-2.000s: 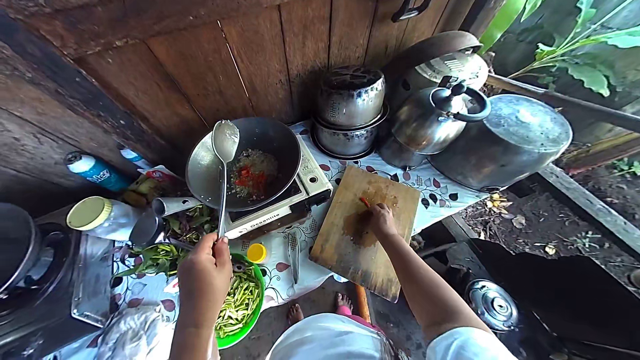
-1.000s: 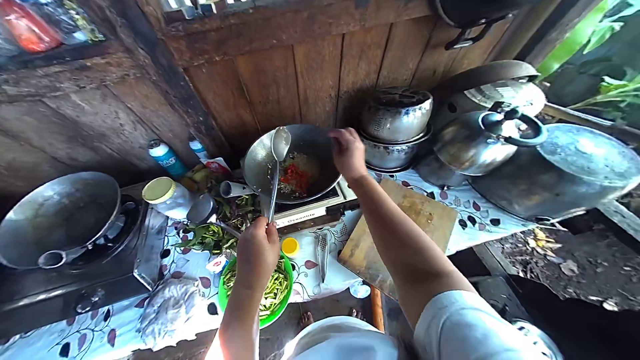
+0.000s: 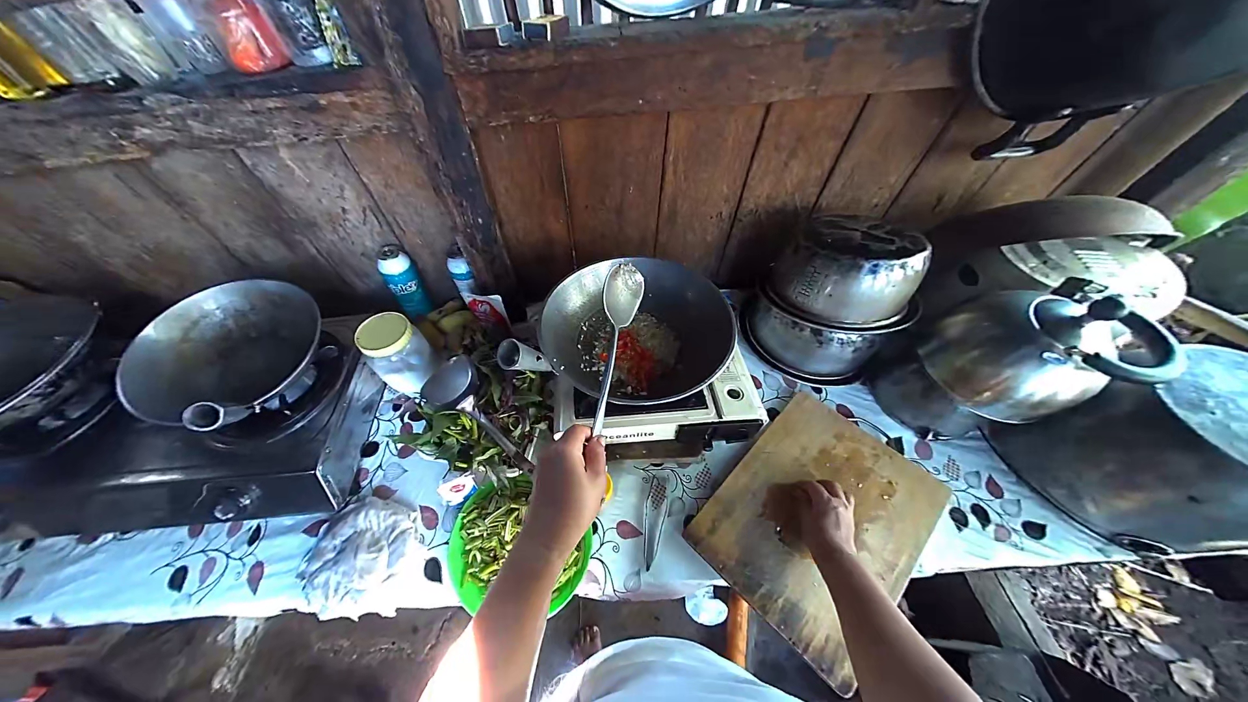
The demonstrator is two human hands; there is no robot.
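Observation:
My left hand (image 3: 567, 480) grips the handle of a metal spoon (image 3: 624, 294), its bowl raised over a wok (image 3: 694, 310) on a portable gas stove (image 3: 733, 402). Chopped red pieces (image 3: 636, 363) lie among pale bits in the wok. On a wooden cutting board (image 3: 882, 531) rests my right hand (image 3: 824, 515), fingers bent down onto a damp patch; whether they pinch anything cannot be told. Below my left hand, partly behind the forearm, stands a green bowl (image 3: 460, 561) of sliced green vegetables (image 3: 495, 531). A pair of metal tongs (image 3: 654, 517) lies between bowl and board.
Stacked pots (image 3: 840, 292), a kettle (image 3: 1014, 356) and a large pot (image 3: 1102, 468) stand at the right. A second wok (image 3: 219, 341) sits on the left stove. Leafy greens (image 3: 458, 439), a lidded jar (image 3: 395, 356) and a ladle (image 3: 453, 385) are beside the portable stove.
My right hand has moved from beside the wok back down to the cutting board. The red pieces picked at on the board two seconds ago no longer show there. My left hand still holds the spoon.

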